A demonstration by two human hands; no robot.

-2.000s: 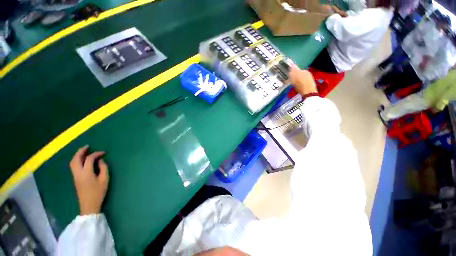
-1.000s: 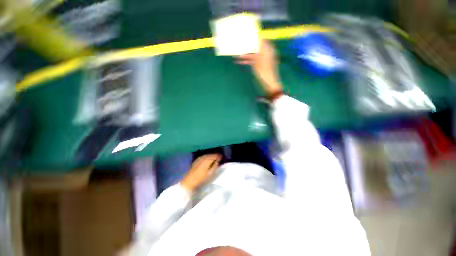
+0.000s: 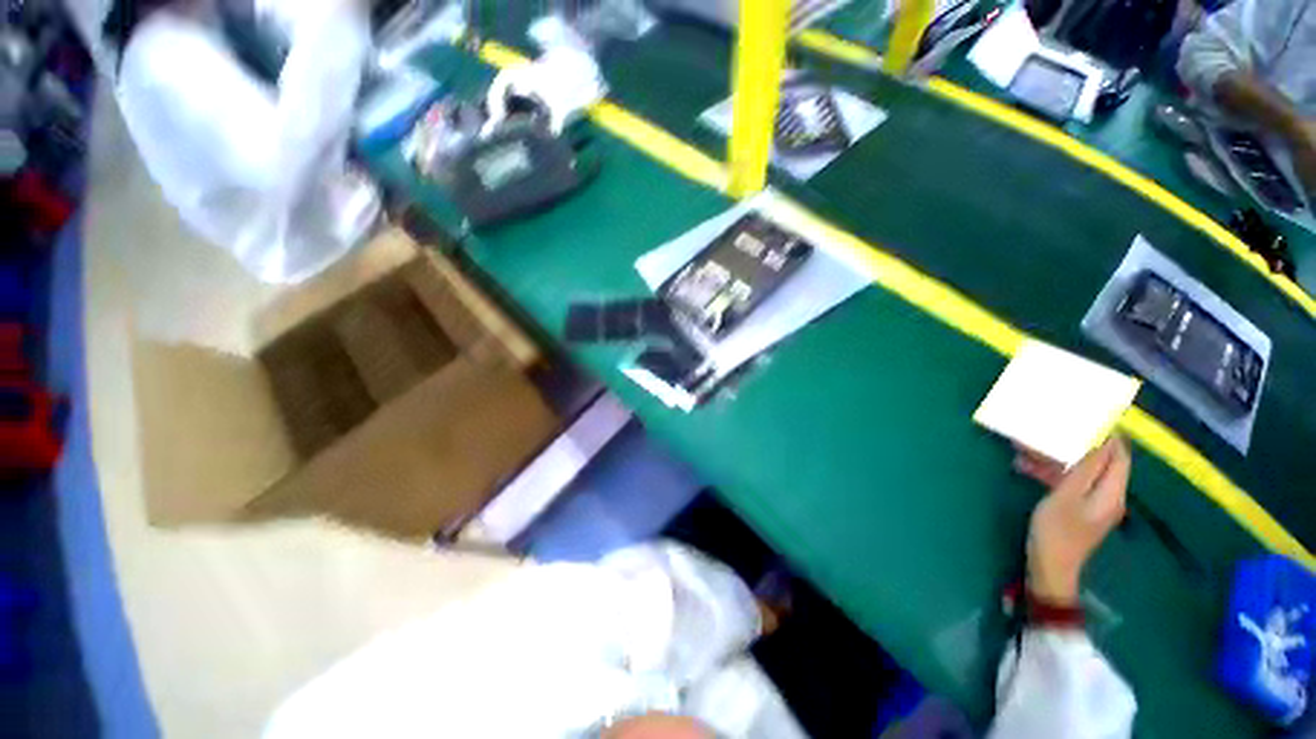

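My right hand (image 3: 1075, 523) holds a white-faced battery pack (image 3: 1056, 401) with yellow edges by its near edge, above the green bench by the yellow tape. My left hand (image 3: 774, 598) is small, blurred and mostly hidden at the bench's front edge near my lap; its fingers cannot be made out. An open black device housing (image 3: 736, 272) lies on a pale protective sheet (image 3: 830, 296), left of the battery. Dark glossy pieces (image 3: 621, 321) lie beside it at the front edge.
A blue parts bin (image 3: 1270, 635) with white bits is at lower right. Devices on sheets (image 3: 1191, 339) lie beyond the yellow tape. A yellow post (image 3: 756, 101) rises behind the housing. An open cardboard box (image 3: 404, 390) is below left. People work at left and upper right.
My right hand has gone from the battery tray to holding a white battery over the bench. My left hand has left the bench top for its front edge. The view has swung left.
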